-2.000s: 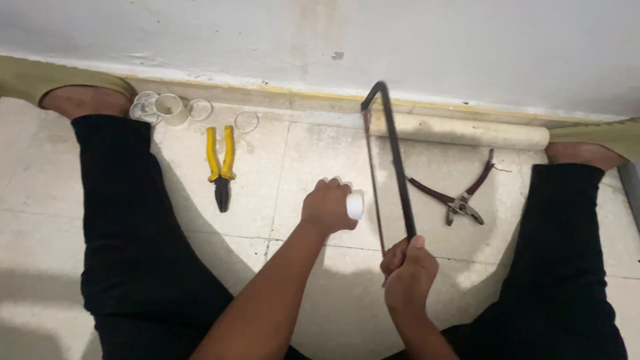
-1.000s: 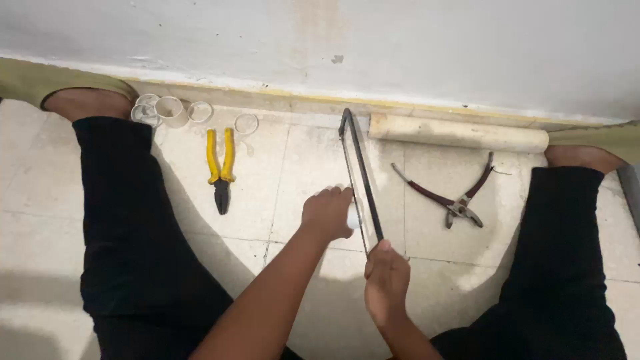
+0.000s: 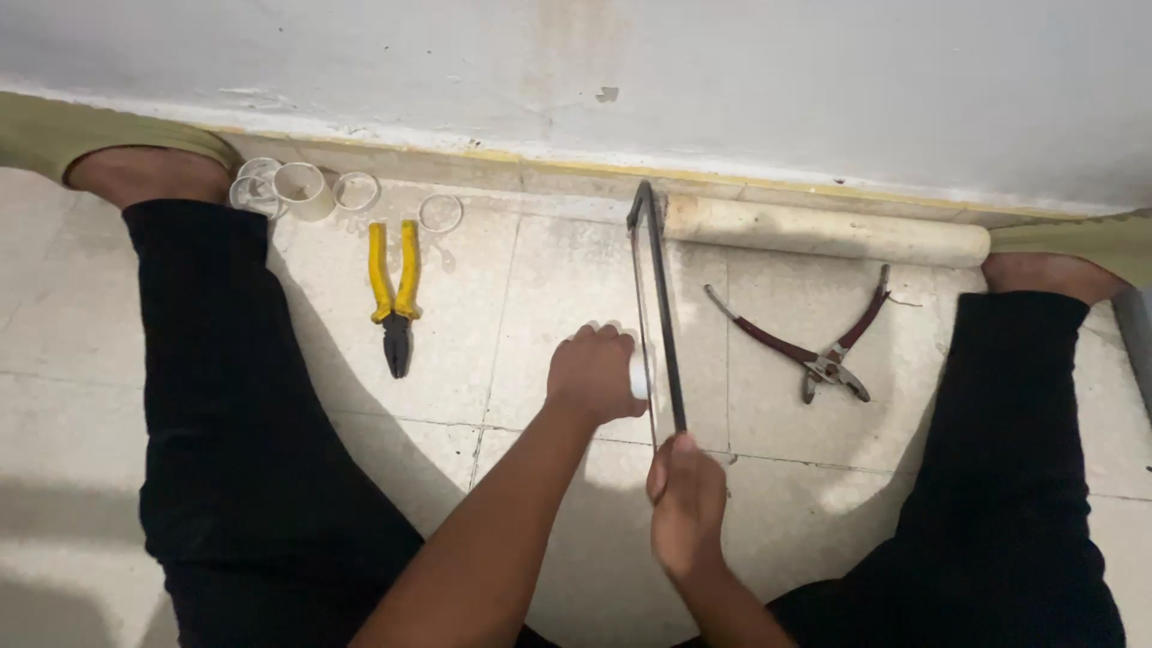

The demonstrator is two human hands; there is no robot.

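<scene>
My left hand (image 3: 594, 373) is closed around a short piece of white plastic pipe (image 3: 638, 375), pressed down near the floor, with only the pipe's right end showing. In my right hand (image 3: 688, 499) is the lower end of a hacksaw (image 3: 664, 315); its handle is hidden by the fingers. The saw points up toward the wall, its thin blade on the left side passing close by the pipe's right end. Whether the blade touches the pipe I cannot tell. Yellow-handled combination pliers (image 3: 394, 297) lie left of my left hand, and slip-joint pliers (image 3: 823, 360) with dark red handles lie spread to the right.
A long off-white pipe (image 3: 828, 229) lies along the foot of the wall (image 3: 576, 81). Several cut pipe rings (image 3: 356, 191) and a short pipe section (image 3: 303, 189) are at the back left. My legs in black trousers flank the tiled floor (image 3: 558, 270).
The hacksaw has swung from right of the white piece to close beside its right end, and my right hand moved left with it. My left hand has stayed almost in place.
</scene>
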